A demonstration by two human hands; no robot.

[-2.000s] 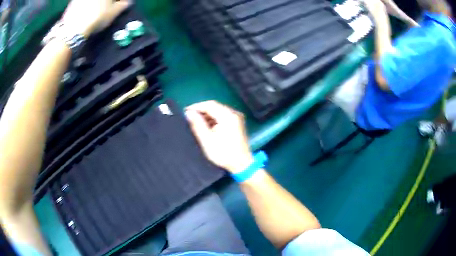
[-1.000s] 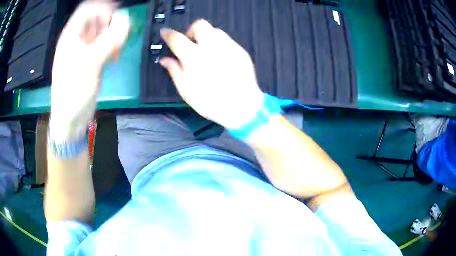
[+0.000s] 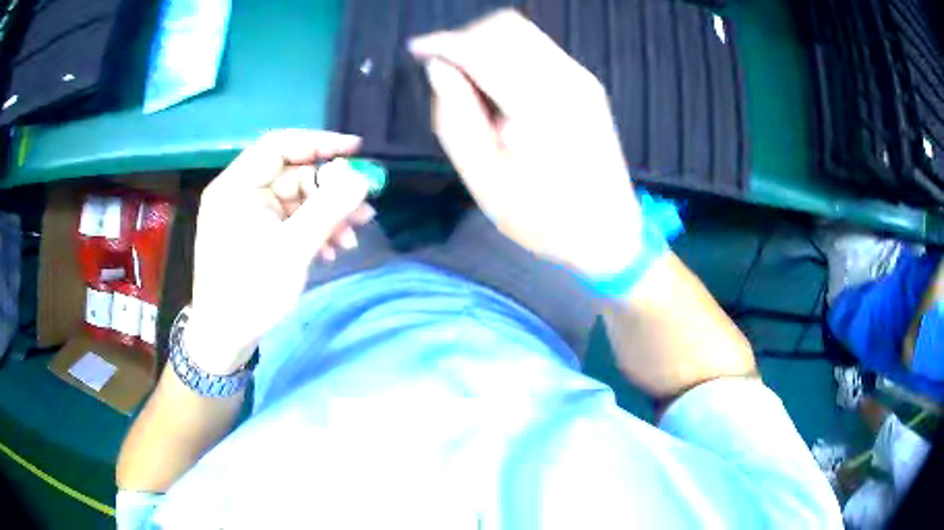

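A small green circuit board (image 3: 367, 176) is pinched between the thumb and fingers of my left hand (image 3: 271, 223), just in front of the bench edge over my lap. A dark loop or edge shows beside the board. My right hand (image 3: 538, 140) is over the ribbed black tray (image 3: 673, 98), to the right of my left hand and apart from it. Its fingers are bent and blurred, and I cannot tell whether they hold anything. A small pale mark (image 3: 365, 67) shows on the tray's left part; the right hand hides part of the tray.
Stacked black trays stand at the far left (image 3: 62, 62) and far right (image 3: 869, 104). A light blue-white sheet (image 3: 188, 52) lies at left on the bench. Below the bench is an open carton (image 3: 62, 269) with red packs (image 3: 126, 264). A person in blue (image 3: 880, 321) is at right.
My left hand has come down and towards the middle, and the green board now shows in it. My right hand has moved right, off the tray's left edge. The carton has come into fuller view.
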